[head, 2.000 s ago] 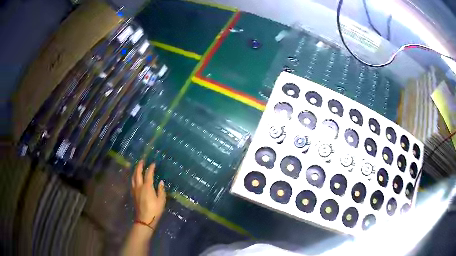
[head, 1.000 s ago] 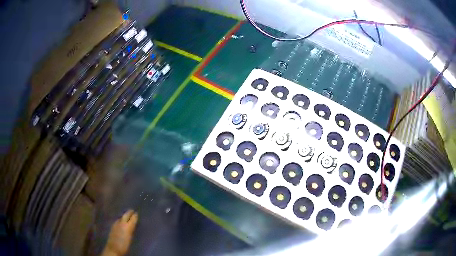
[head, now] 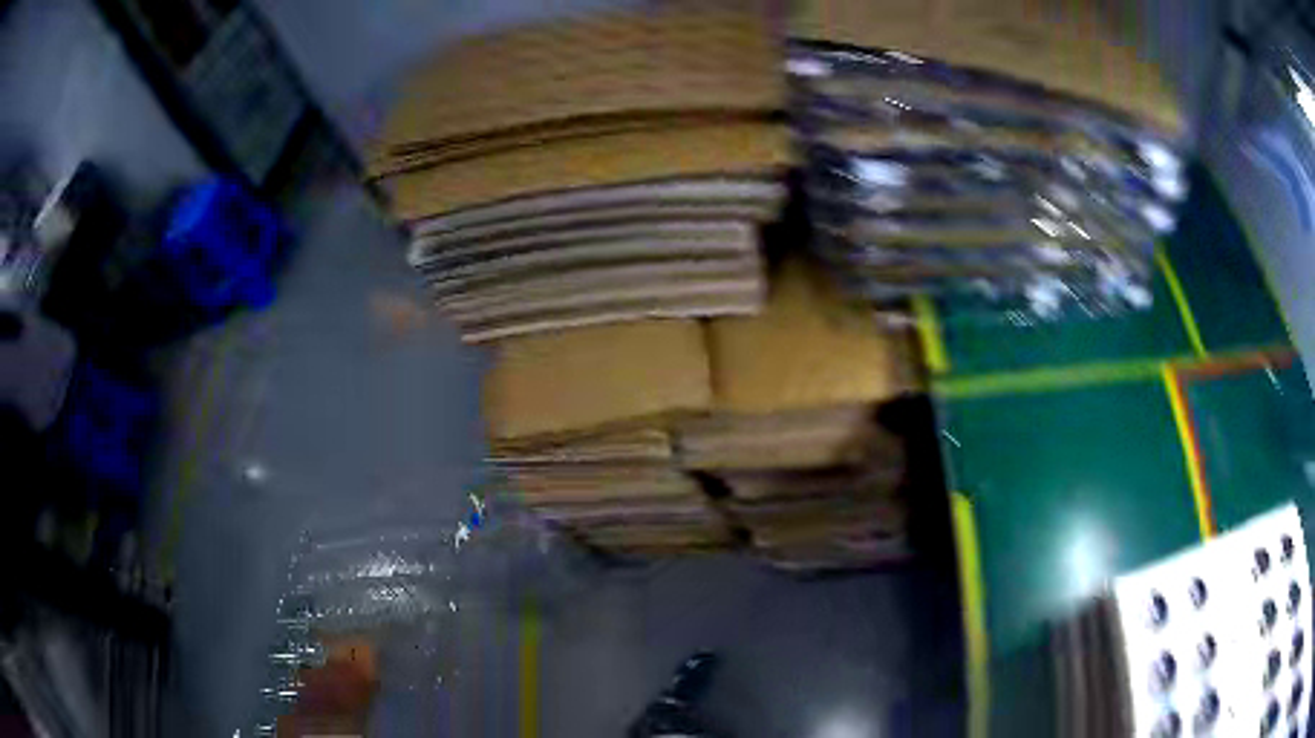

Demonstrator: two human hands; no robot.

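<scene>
The view is blurred. A clear ribbed tray (head: 378, 574) is off the bench at lower left, over the grey floor. My left hand (head: 335, 685), blurred and cut by the bottom edge, is at the tray's near end and appears to grip it. My right hand is not identifiable in view. A small skin-coloured blur further up, over the floor, is too unclear to name. The white holed board (head: 1240, 634) with round dark parts is cut off at lower right.
Stacked cardboard sheets (head: 591, 260) stand left of the bench, with more cardboard stacks (head: 599, 382) below. Stacked filled trays (head: 981, 202) sit at the green mat's (head: 1053, 447) far left corner. Blue objects (head: 224, 245) stand at far left. A dark object (head: 678, 699) is at bottom centre.
The view has swung left, away from the board. The clear tray has left the green mat and is now over the floor with my left hand at it.
</scene>
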